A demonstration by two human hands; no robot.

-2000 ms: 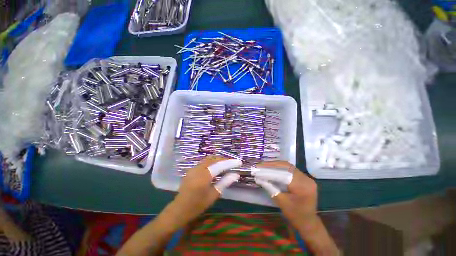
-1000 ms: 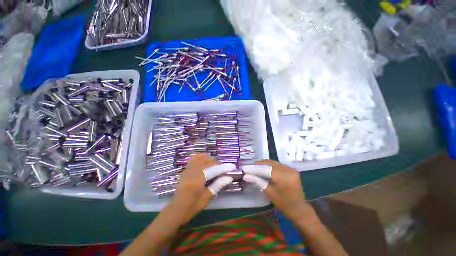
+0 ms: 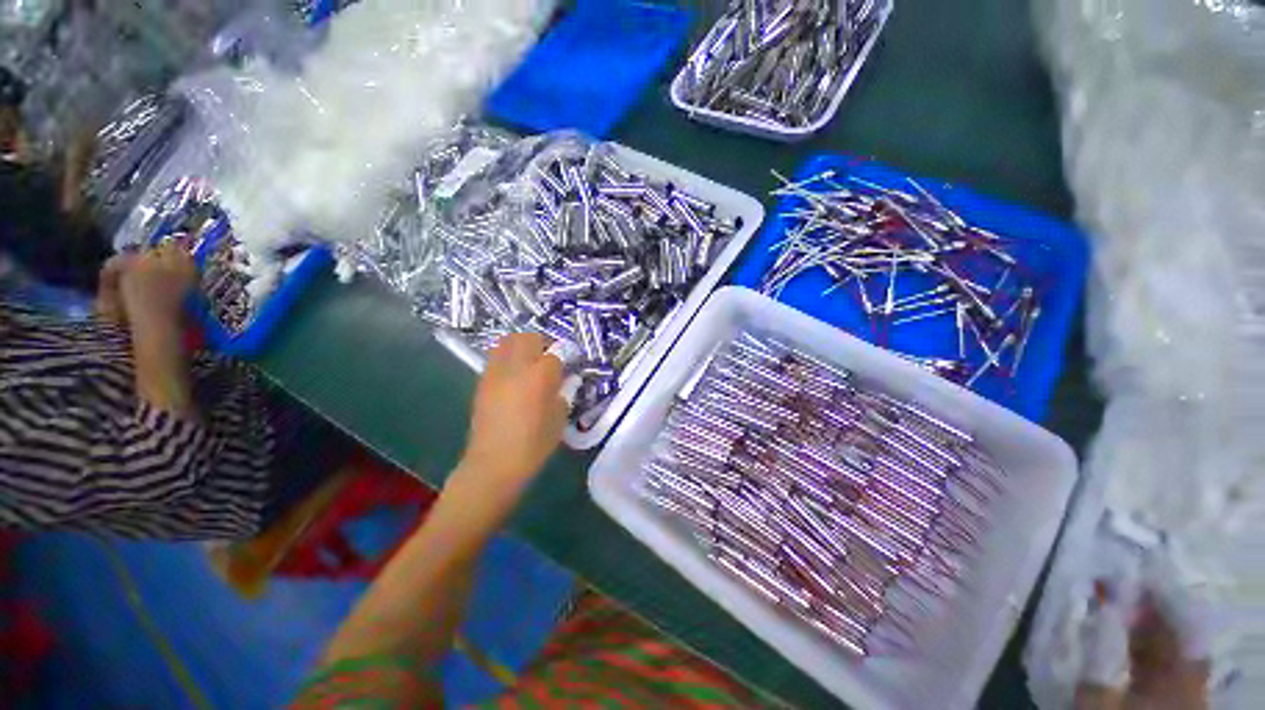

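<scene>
My left hand is at the near edge of the left tray, its white-covered fingertips among the loose, short silver tubes. Whether it grips a tube cannot be told. My right hand is at the lower right edge, blurred, partly cut off and partly behind white, milky material; its fingers do not show clearly. Between the hands, the white center tray holds slim silver pieces with reddish-dark parts, laid roughly parallel.
Behind the center tray is a blue tray with scattered thin stems. A small white-rimmed tray of silver pieces and a flat blue tray lie farther back. Milky plastic bags flank the trays. Another person's hand and striped sleeve are at left.
The view has swung left. My hands have parted from above the center tray: the left moved to the silver tubes, the right to the white material. The dark piece between my fingertips no longer shows.
</scene>
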